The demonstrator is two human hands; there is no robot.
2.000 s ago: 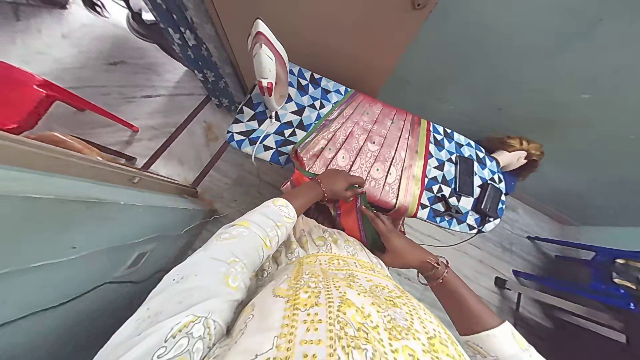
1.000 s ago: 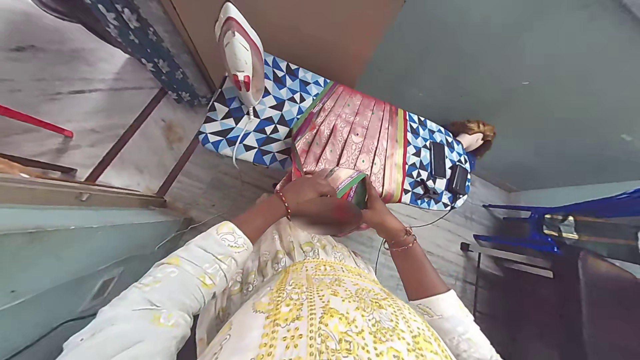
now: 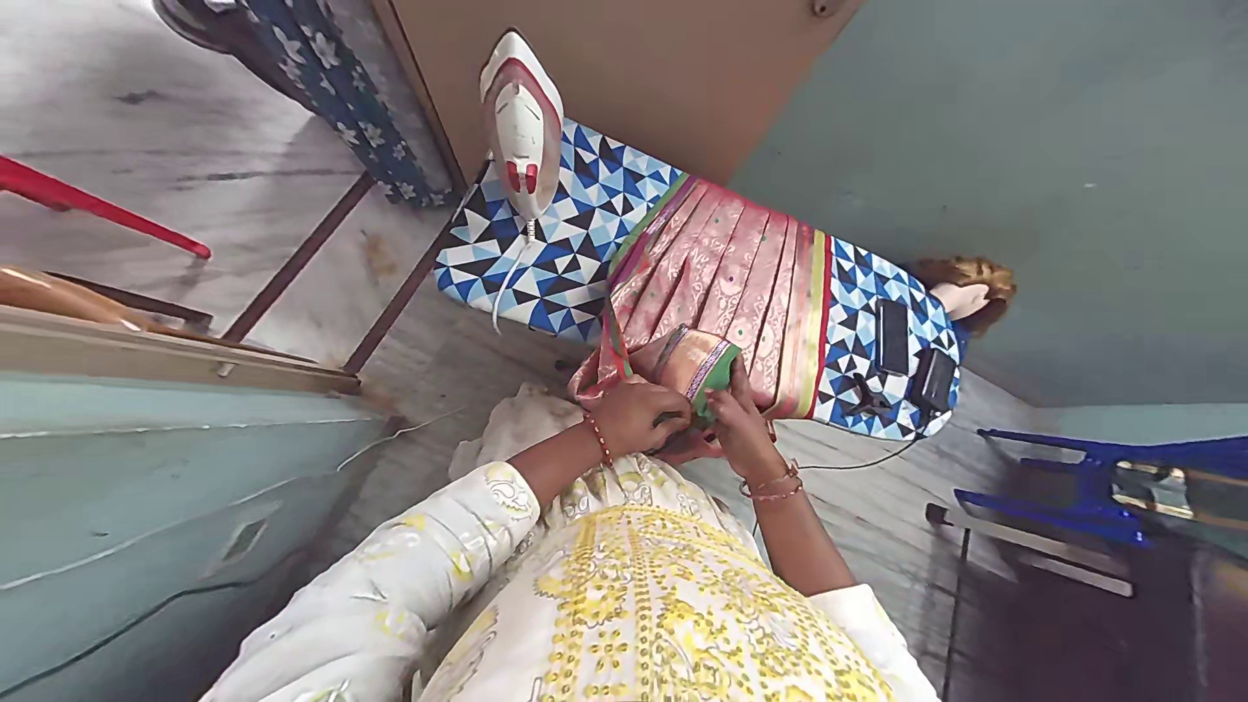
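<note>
A pink pleated brocade cloth point(image 3: 726, 273) with a yellow and red border lies across an ironing board point(image 3: 585, 224) covered in blue, black and white triangles. At the board's near edge, my left hand point(image 3: 639, 419) grips a gathered part of the cloth. Close on its right, my right hand point(image 3: 743, 419) pinches the green-edged border point(image 3: 717, 378) between thumb and fingers. Part of the cloth between my hands and body is hidden. A white and red electric iron point(image 3: 522, 127) rests at the board's left end, its cord hanging down.
Two dark box-like objects point(image 3: 891, 336) point(image 3: 933, 380) and a small black item point(image 3: 868, 393) lie on the board's right end. A mannequin-like head with brown hair point(image 3: 985, 292) is beyond it. A blue chair point(image 3: 1053, 526) stands at right, a wall point(image 3: 175, 507) at left.
The green-edged border has come into fuller view above my hands, its patterned band turned upward. Both hands remain at the cloth near the board's front edge. The view has shifted.
</note>
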